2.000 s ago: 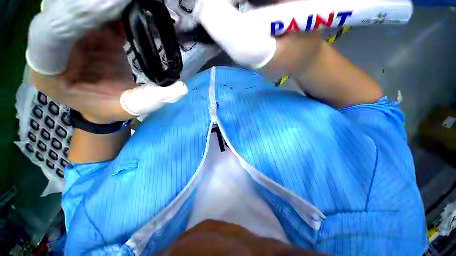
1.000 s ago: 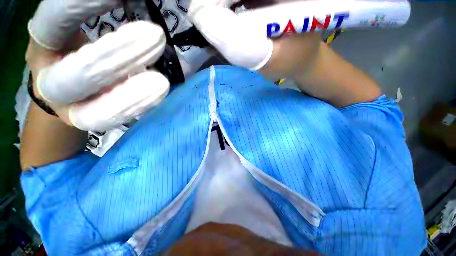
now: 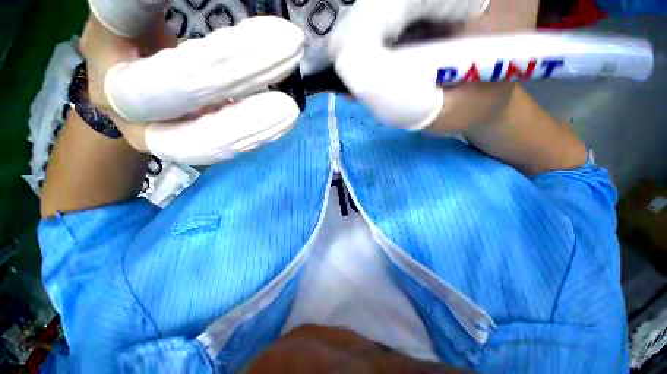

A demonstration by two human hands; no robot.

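Observation:
My left hand [image 3: 197,88], with white finger cots, is at the top left and holds a black frame part [image 3: 296,86], seen as a thin dark bar edge-on and mostly hidden behind the fingers. My right hand [image 3: 395,80], also with white finger cots and slightly blurred, holds a white paint marker [image 3: 526,60] with red and blue PAINT lettering. The marker's dark tip end points left and appears to meet the part. Both hands are partly cut off by the top edge.
White parts trays with black frames lie behind the hands; one [image 3: 318,16] shows between them, another [image 3: 55,109] at the left. A brown cardboard box [image 3: 651,208] stands on the grey floor at the right. A red item [image 3: 574,13] is at the top right.
My left hand has turned so its fingers cover the part, which showed as a ring earlier. Both hands now appear further right, and the marker sits lower and further right.

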